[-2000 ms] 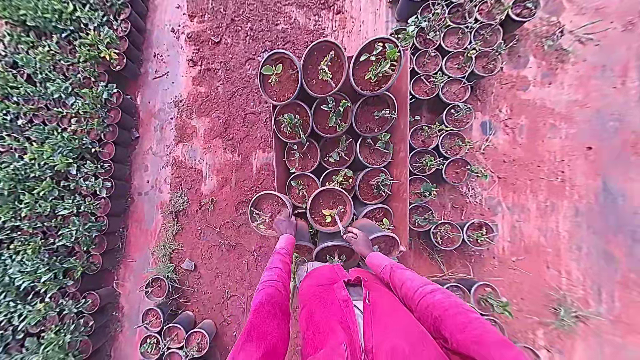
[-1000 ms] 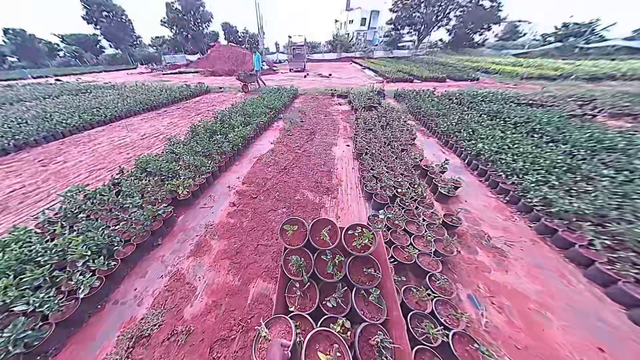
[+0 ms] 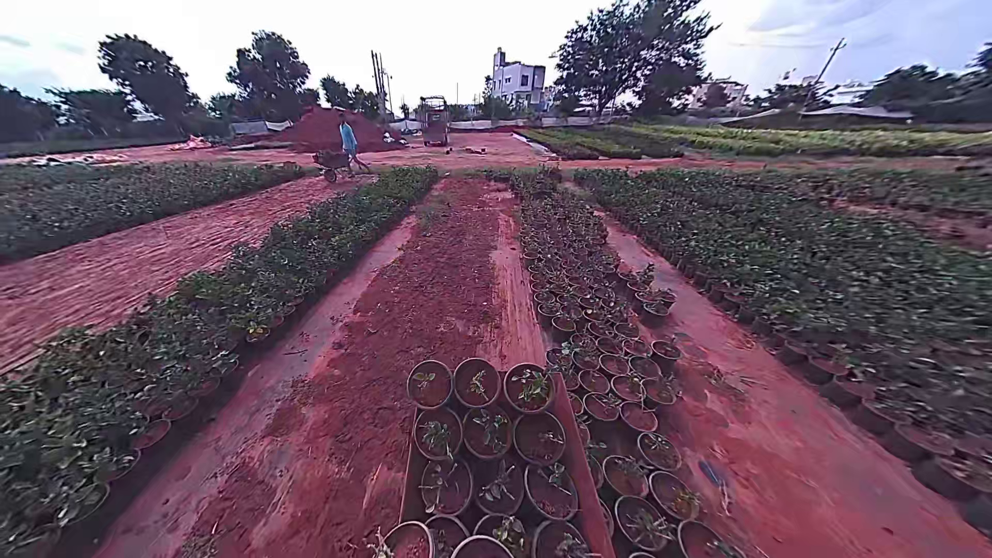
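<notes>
Neither of my hands shows in the view now. At the bottom middle, black round plant pots filled with red soil stand in rows on a long reddish carrier; its right edge (image 3: 583, 465) runs beside them. Small leafy seedlings grow in most, such as the pot at the back right corner (image 3: 529, 387) and the pot at the back left corner (image 3: 429, 384). Along the bottom edge, one pot (image 3: 408, 540) sits at the left, cut off by the frame. What touches the nearest pots is hidden below the frame.
More potted seedlings (image 3: 624, 475) stand on the ground at right. Dense beds of potted plants (image 3: 194, 325) line the left and the far right. A strip of red soil (image 3: 387, 333) runs ahead. Farther off, a person (image 3: 348, 139) is beside a wheelbarrow (image 3: 332, 161), near a soil heap (image 3: 318, 128).
The view has tilted up from the pots toward the field. My hands, earlier at two near pots, have left the view. The distant person and wheelbarrow have moved left.
</notes>
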